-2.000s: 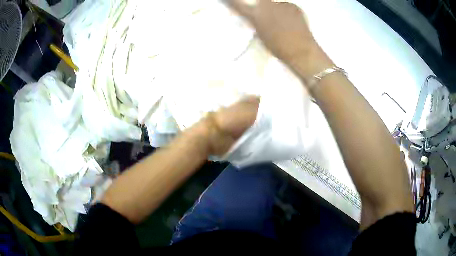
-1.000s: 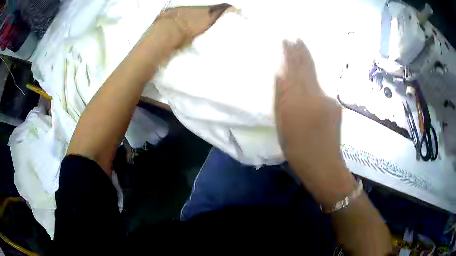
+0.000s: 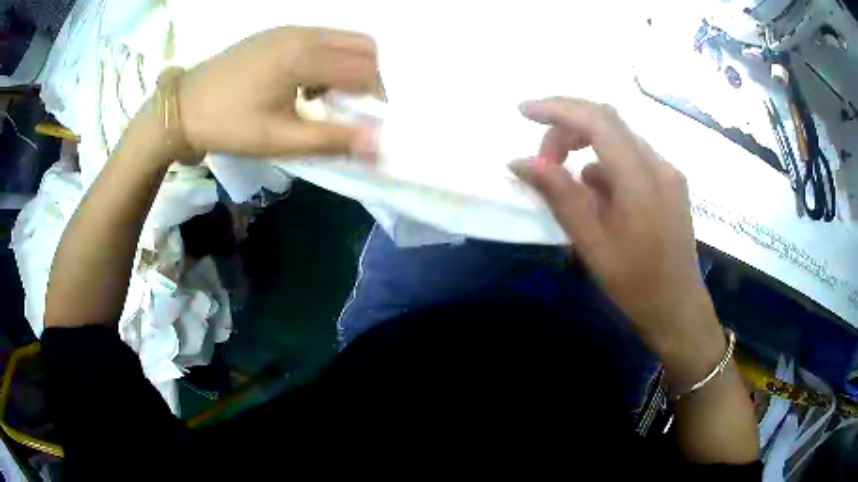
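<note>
A white garment lies over the table's front edge, its lower edge hanging above my lap. It is overexposed, so its folds hardly show. My left hand is on the garment at the left, thumb and fingers pinching a small bunched part of the cloth. My right hand is over the garment's right part, thumb and index finger apart, the other fingers curled. Whether its fingertips touch the cloth is not clear.
Black-handled scissors and an orange-brown handled tool lie right of the sewing machine's needle area. Printed ruler marks run along the front edge. More white cloth hangs at lower left. White strips are at lower right.
My left hand has turned and come down onto the near part of the cloth. My right hand has lifted from lying flat, its thumb and finger now apart. The view has shifted, with the machine higher.
</note>
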